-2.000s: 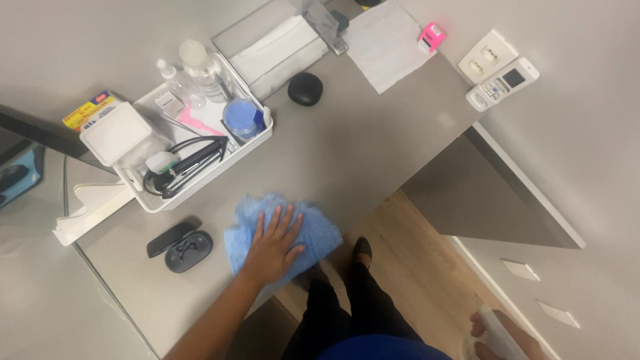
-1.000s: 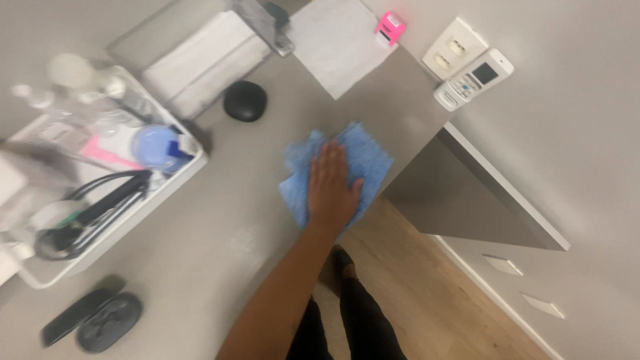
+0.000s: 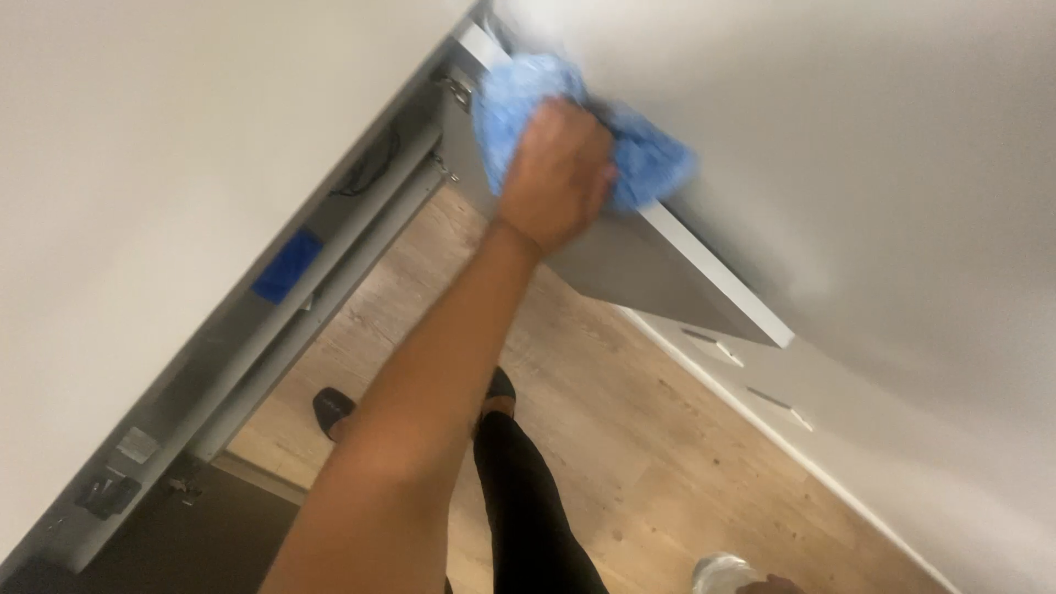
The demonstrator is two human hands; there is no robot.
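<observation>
My left hand (image 3: 561, 169), reaching up from the bottom, is closed around a bunched light-blue cloth (image 3: 528, 91). The cloth lies over the white top edge of a grey panel (image 3: 660, 272) that stands against the wall beside the desk, and part of it spreads out to the right of my fingers. At the bottom edge my right hand (image 3: 771, 584) shows only in part, at a whitish translucent bottle (image 3: 722, 573); its fingers are mostly cut off by the frame.
The desk top (image 3: 165, 165) fills the upper left. Under its edge run a metal rail (image 3: 322, 305), cables (image 3: 371, 169) and a blue piece (image 3: 287, 266). A wall (image 3: 907, 206) rises at the right. My feet stand on the wood-look floor (image 3: 627, 429).
My left hand has moved the cloth from the desk top to the panel's top edge and now bunches it instead of pressing it flat. The view has shifted strongly toward the desk's edge.
</observation>
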